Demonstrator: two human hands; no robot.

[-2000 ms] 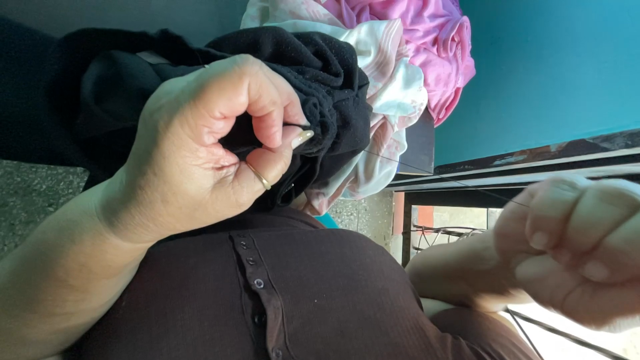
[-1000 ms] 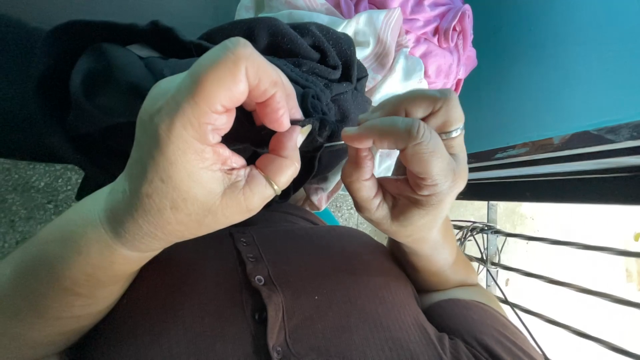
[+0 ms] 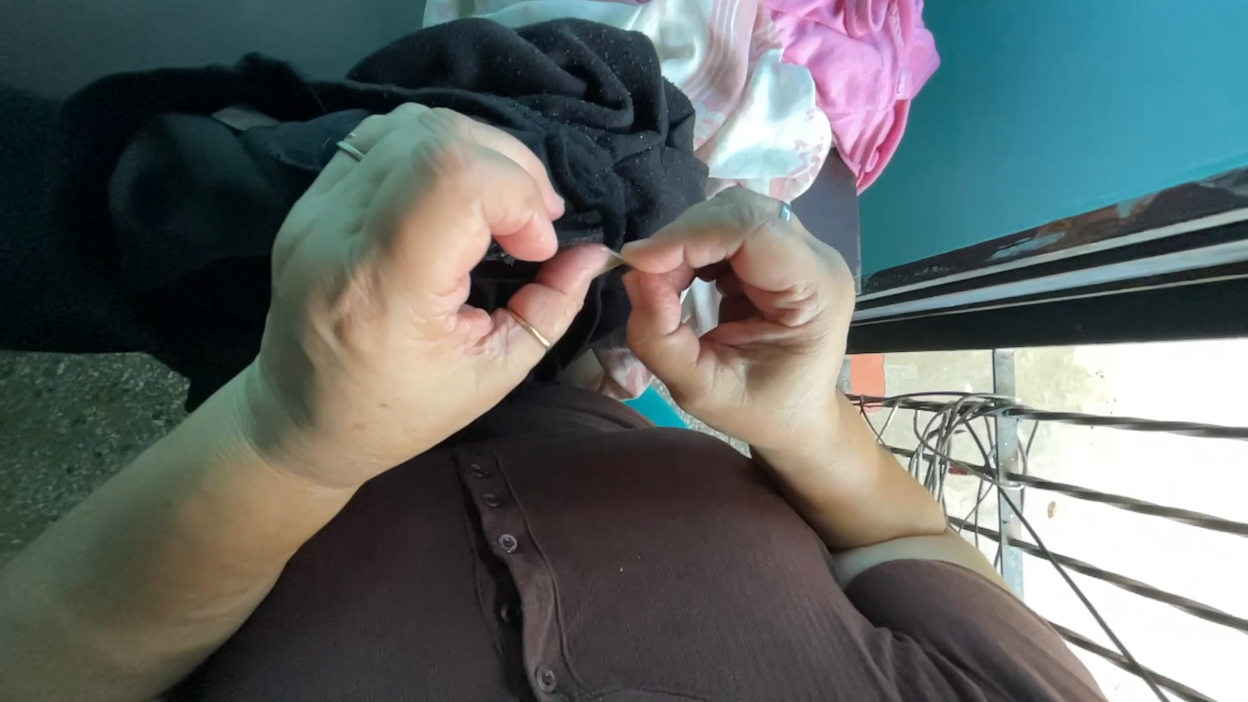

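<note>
Black cloth point(image 3: 624, 127) lies bunched behind my hands, with small pale specks on it. My left hand point(image 3: 409, 283) pinches a fold of this cloth between thumb and forefinger. On the other side of the fold, my right hand point(image 3: 741, 312) has its thumb and forefinger close together on a thin, shiny sewing needle point(image 3: 614, 257). The needle lies across the small gap between the two hands' fingertips; most of it is hidden, and so is where it meets the cloth. I cannot make out the thread.
White cloth with pink markings point(image 3: 770, 122) and bright pink cloth point(image 3: 868, 78) are heaped behind the black cloth. A teal panel point(image 3: 1053, 117) stands at the right, above a dark rail. Below are metal bars point(image 3: 1121, 497) with tangled wire point(image 3: 951, 439).
My right hand has come in from the far right, where a thin thread ran between it and the cloth, to my left fingertips. My left hand has kept its pinch on the cloth.
</note>
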